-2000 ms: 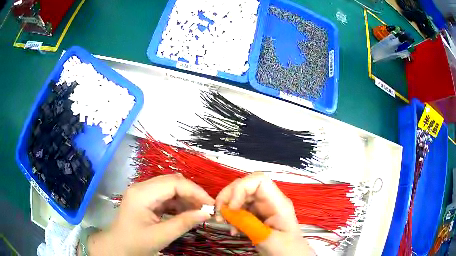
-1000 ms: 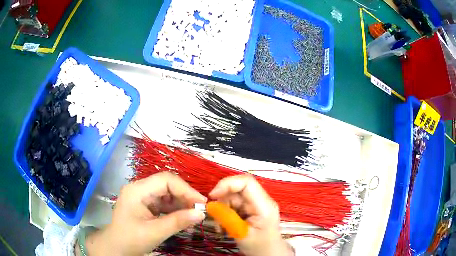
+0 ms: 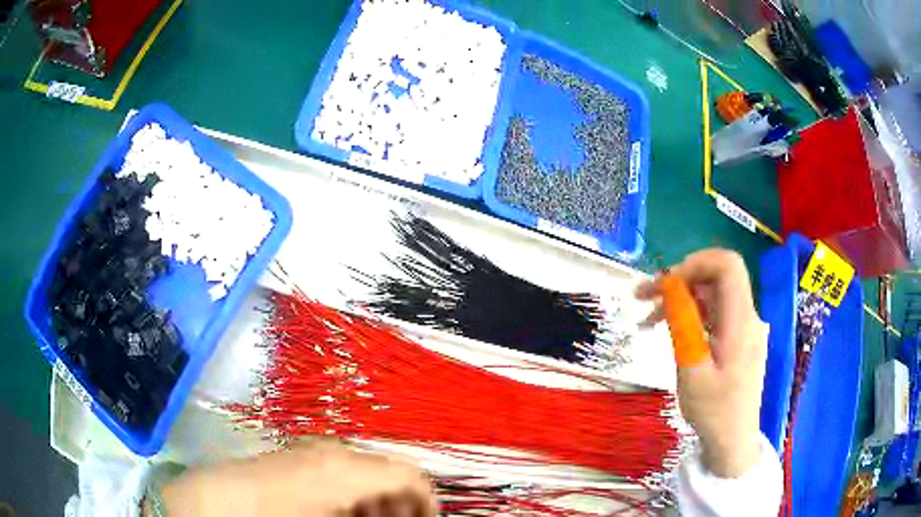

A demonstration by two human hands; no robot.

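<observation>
My right hand (image 3: 722, 353) is raised over the right rim of the white tray (image 3: 333, 180). An orange-handled tool (image 3: 685, 321) lies along its fingers; no tip is visible. My left hand (image 3: 303, 483) is at the bottom, blurred and cut off by the edge; whether it holds anything is hidden. The red wires (image 3: 454, 404) lie across the tray between my hands. The black wires (image 3: 505, 303) lie beyond them. A darker red and black bundle (image 3: 505, 497) shows at the bottom, partly behind my left hand.
The left blue bin (image 3: 187, 293) holds black and white housings. Paired blue bins beyond the tray hold small white parts (image 3: 434, 101) and grey metal parts (image 3: 606, 151). At right stand a long blue bin (image 3: 833, 404) with a yellow sign and a red box (image 3: 843, 182).
My hands have parted. My right hand has moved right and away from me with the orange-handled tool. My left hand has dropped toward the bottom edge, and the white housing no longer shows.
</observation>
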